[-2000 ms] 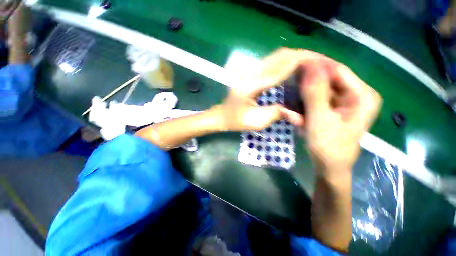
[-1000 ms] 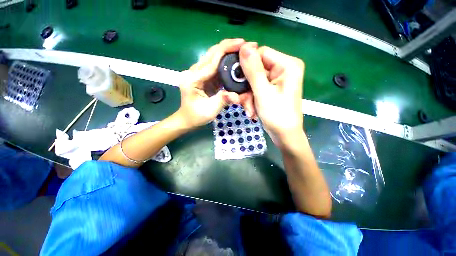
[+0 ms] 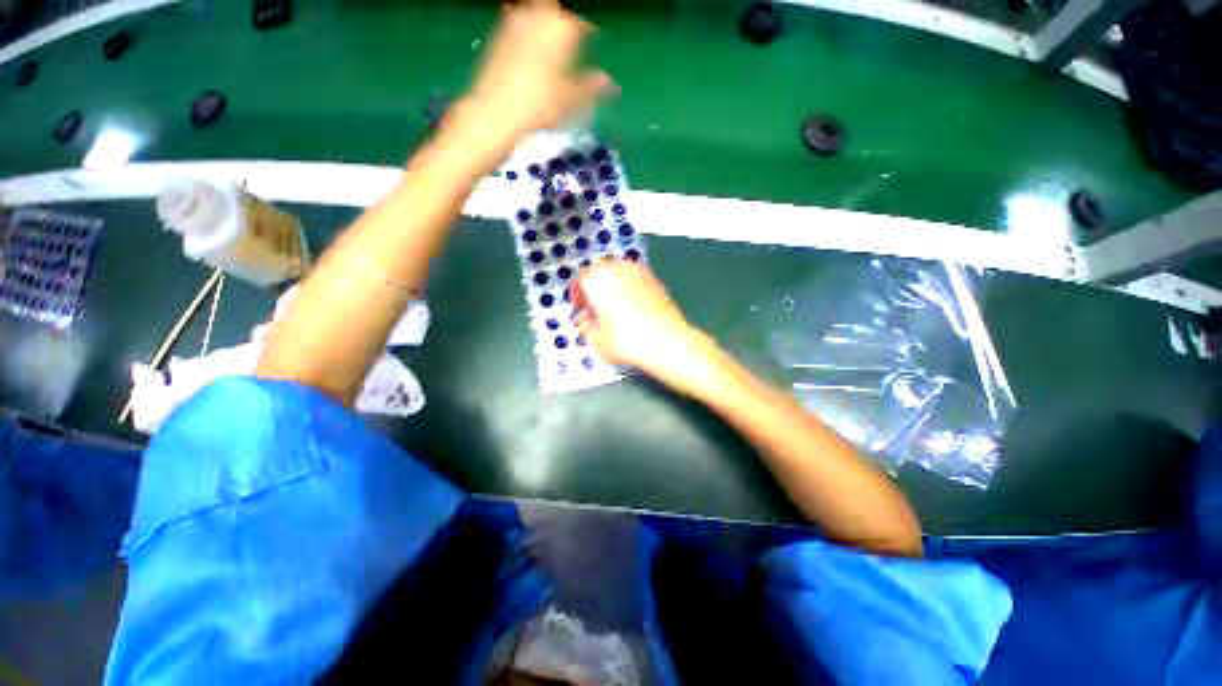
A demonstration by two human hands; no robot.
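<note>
My left hand (image 3: 533, 74) is blurred and reaches over the green belt, with its thumb spread to the side; whether it holds anything does not show. My right hand (image 3: 623, 315) is over the lower right of the parts tray (image 3: 570, 241), fingers bent down at the rows of small dark round inserts. Its fingertips are blurred, so I cannot tell if an insert is pinched. A black round housing (image 3: 437, 110) lies on the belt, partly behind my left forearm.
Other housings (image 3: 824, 134) lie spaced along the belt, beyond the white rail (image 3: 751, 221). A bottle (image 3: 241, 235), thin sticks (image 3: 174, 326) and white cloth (image 3: 389, 382) are at left, with another tray (image 3: 47, 268) further left. Clear plastic bags (image 3: 885, 369) lie at right.
Both hands were together around a black housing. They have parted: my left hand has moved out over the belt, my right down to the tray. The housing no longer shows between them.
</note>
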